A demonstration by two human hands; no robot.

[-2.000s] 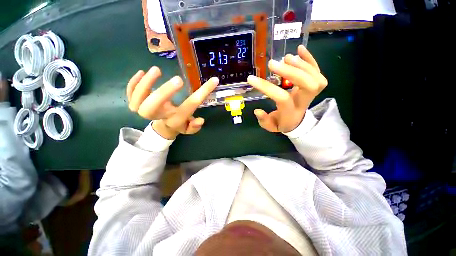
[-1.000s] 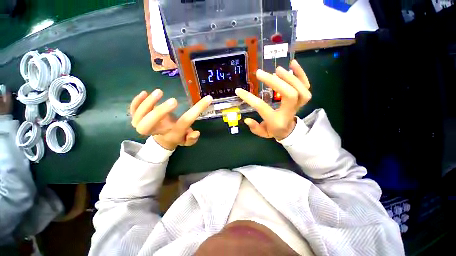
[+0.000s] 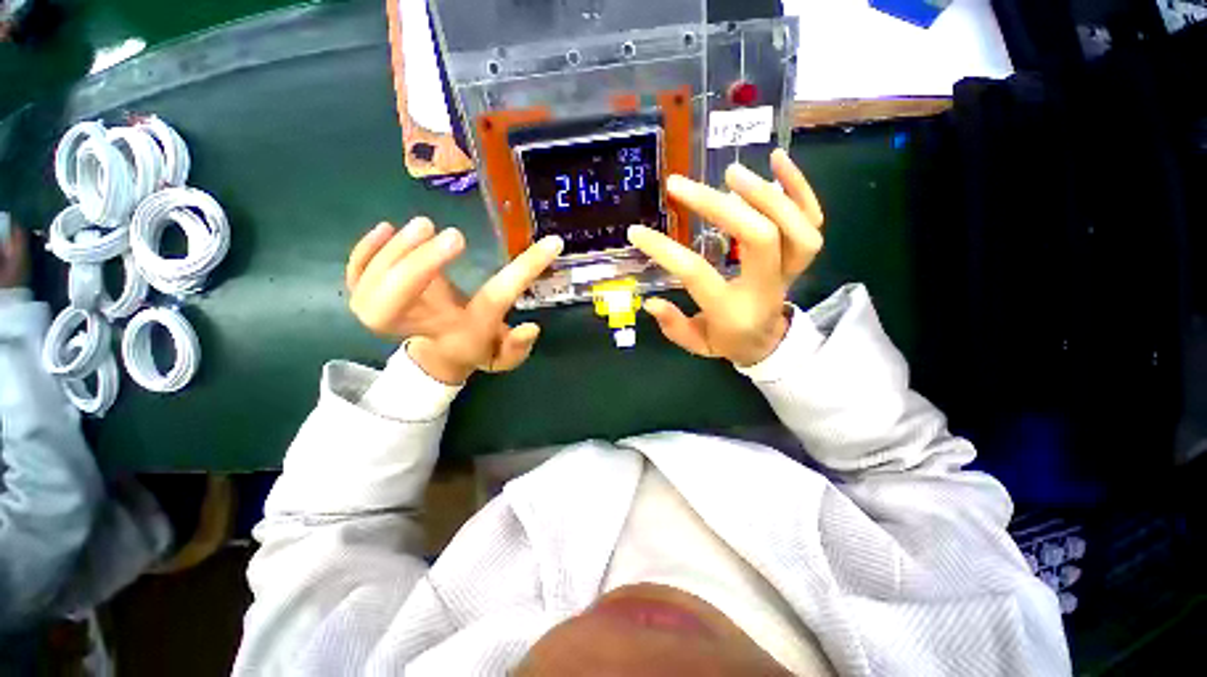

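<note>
The display module point(image 3: 592, 189) is lit, with white-blue digits 21.4 and 23. It sits inside the orange-red locating frame point(image 3: 679, 146) of the clear test fixture point(image 3: 530, 93). My left hand point(image 3: 450, 299) is bare, fingers spread, its index fingertip at the screen's lower left corner. My right hand point(image 3: 736, 271) is open, its index fingertip at the screen's lower edge, right of the middle. The yellow fitting point(image 3: 617, 304) with a white tip is at the fixture's near edge. The red power switch is mostly hidden behind my right hand.
Several coiled white-grey cables point(image 3: 180, 239) lie at the left. A clipboard point(image 3: 426, 152) with paper is behind the fixture. A blue item point(image 3: 908, 11) lies at the top right. Dark items point(image 3: 1046, 265) stand at the right. A person's sleeve point(image 3: 40, 397) is at the left edge.
The small digits went from 22 to 17 and now read 23; the large ones went from 21.3 to 21.4. Both index fingertips stay at the screen's lower edge. The view has shifted a little.
</note>
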